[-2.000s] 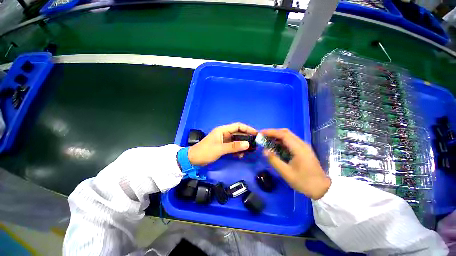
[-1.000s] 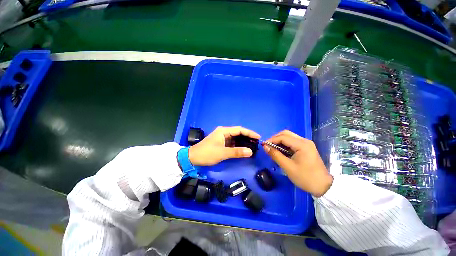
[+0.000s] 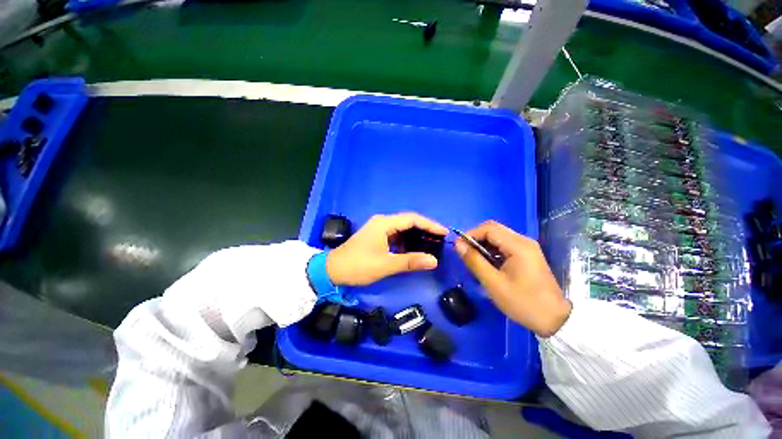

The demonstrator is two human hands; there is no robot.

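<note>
My left hand, with a light blue wrist strap, holds a black housing between thumb and fingers over the blue work tray. My right hand holds a narrow circuit board by its edge, just right of the housing. Thin strands show in the small gap between board and housing; whether the two touch I cannot tell. Several black housings lie in the near half of the tray, with a piece with a silver face among them.
Clear blister trays with rows of green boards stand right of the work tray. Other blue trays with black parts lie at far left and far right. Behind are a grey post and a green belt carrying a small black part.
The circuit board has turned from its flat face to its narrow edge in my right hand. My left hand still holds the housing. Parts on the belt have shifted left.
</note>
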